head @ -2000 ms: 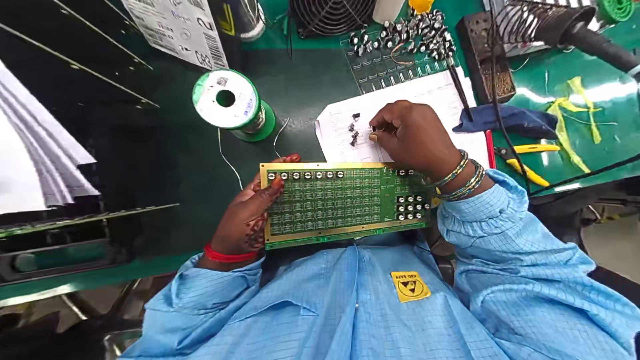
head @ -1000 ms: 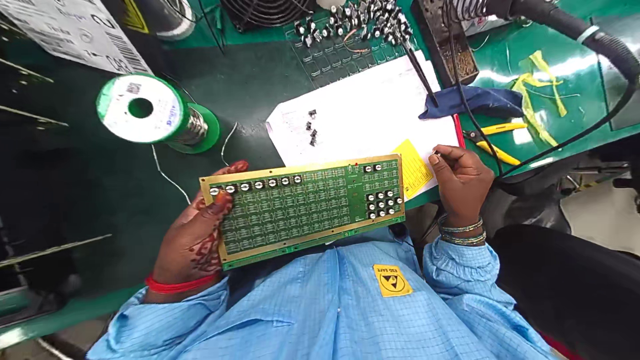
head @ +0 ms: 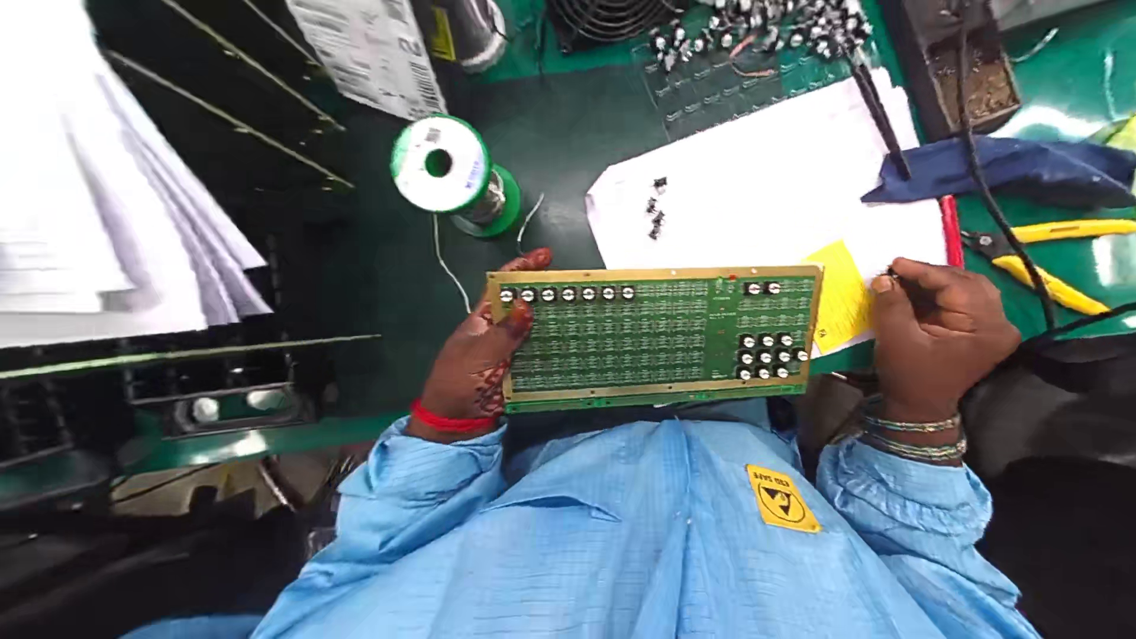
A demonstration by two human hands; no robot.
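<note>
A green printed circuit board (head: 621,337) with gold-coloured edges lies tilted up in front of my body, gripped at its left end by my left hand (head: 475,364). Round black-and-white components (head: 568,293) line its upper left, and several more sit at its right end. To the right of the board, my right hand (head: 945,333) pinches a small dark component (head: 891,274) between thumb and finger, beside a yellow paper note (head: 843,297). Several loose black components (head: 655,209) rest on the white paper (head: 745,195) beyond the board.
A solder wire spool (head: 444,164) stands at the back left. Many loose components (head: 772,31) lie at the back, near a fan (head: 612,13). On the right are yellow-handled cutters (head: 1047,257), a blue cloth (head: 1012,169), a black cable (head: 981,177) and a metal tray (head: 972,84).
My right hand has moved from the loose components on the paper to the right of the board. The yellow note, hidden two seconds ago, now shows. My left hand still holds the board.
</note>
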